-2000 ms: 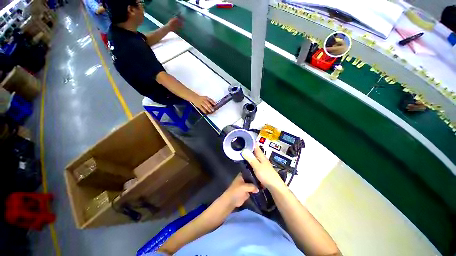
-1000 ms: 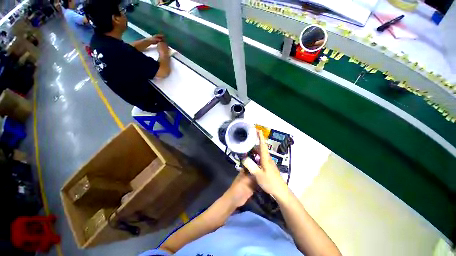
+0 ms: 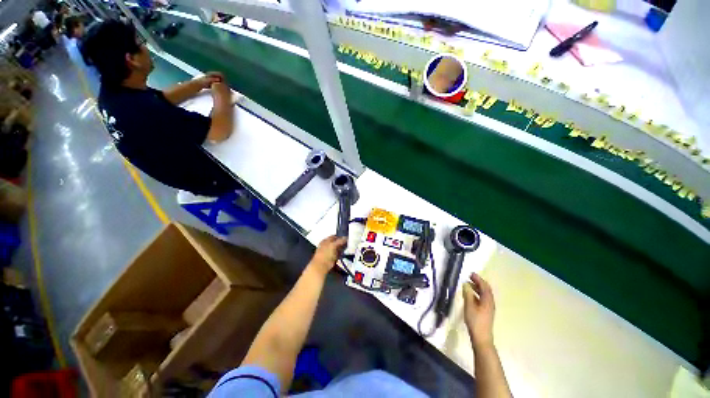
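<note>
A dark grey hair dryer (image 3: 454, 268) lies on the bench right of the test panel, its cord looping beside it. My right hand (image 3: 479, 305) is just right of its handle, fingers apart, holding nothing. My left hand (image 3: 330, 252) is at the handle end of a second hair dryer (image 3: 343, 204), fingers closed around it, left of the panel. The white test panel (image 3: 383, 250) has two digital meters, red switches, a black knob and a yellow-orange block. A third hair dryer (image 3: 306, 177) lies further left on the bench.
An open cardboard carton (image 3: 183, 299) stands on the floor at left. A seated person (image 3: 152, 116) on a blue stool (image 3: 226, 211) is at the bench's far left. A green conveyor belt (image 3: 498, 179) runs behind a metal post (image 3: 327, 85). A shelf with yellow tags hangs above.
The dryer that both hands held up now appears laid right of the panel. My right hand has let go and moved right; my left hand has moved left onto another dryer's handle.
</note>
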